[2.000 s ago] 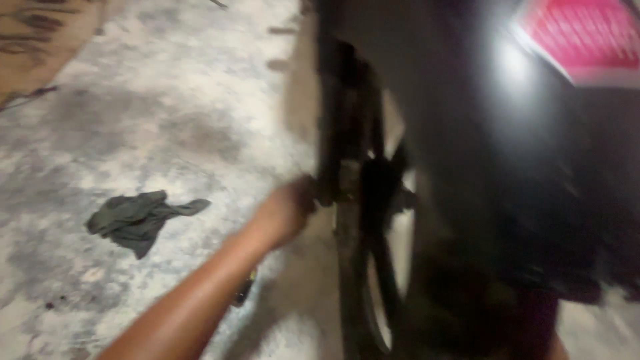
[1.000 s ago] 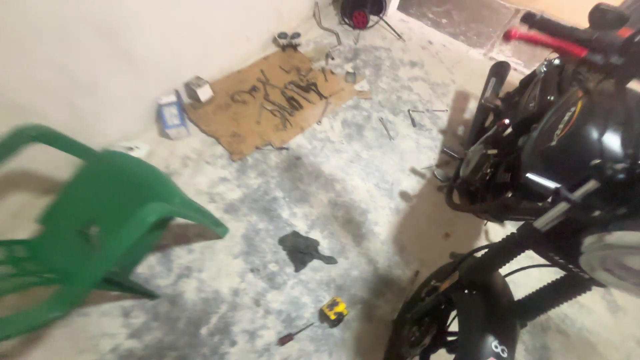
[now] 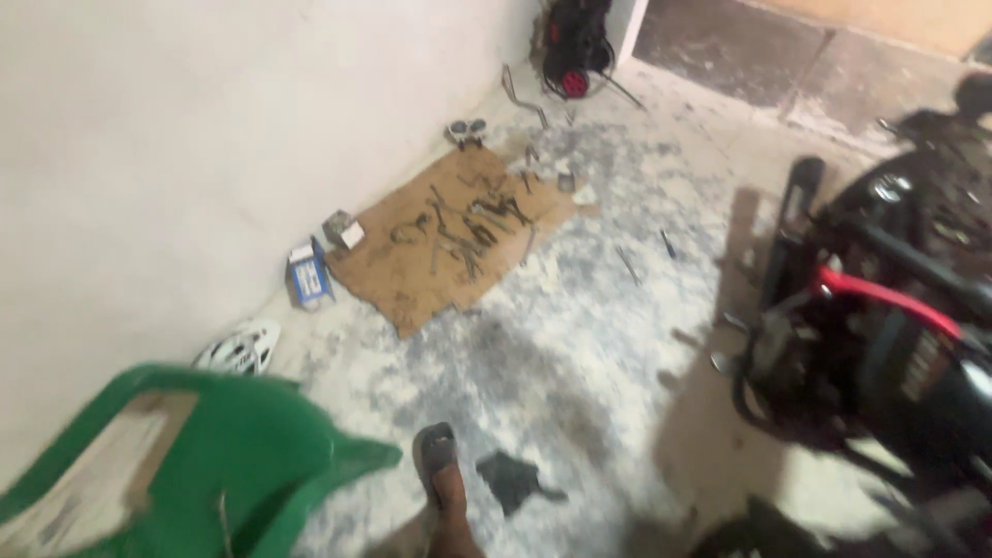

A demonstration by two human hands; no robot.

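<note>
Neither my left hand nor my right hand is in the head view. Several hand tools (image 3: 477,225) lie spread on a flattened piece of brown cardboard (image 3: 372,271) on the floor. To the right of the cardboard, two slim tools (image 3: 628,265) (image 3: 668,244) rest on the bare concrete. A dark cloth (image 3: 509,480) lies crumpled beside my sandalled foot (image 3: 440,461). The black motorcycle (image 3: 876,372) stands at the right, blurred, with a red lever or strip (image 3: 887,298) across its upper part.
A green plastic chair (image 3: 256,449) stands at lower left. Along the wall are a white helmet-like object (image 3: 240,349), a blue and white box (image 3: 310,275), a second small box (image 3: 343,230), a pair of round gauges (image 3: 467,130), a bent metal pipe (image 3: 525,99) and a black machine with red-centred wheels (image 3: 575,54).
The hand and forearm that reached to the wheel two seconds ago are out of view. The view has swung widely to the floor and wall. A foot has come into view beside the cloth.
</note>
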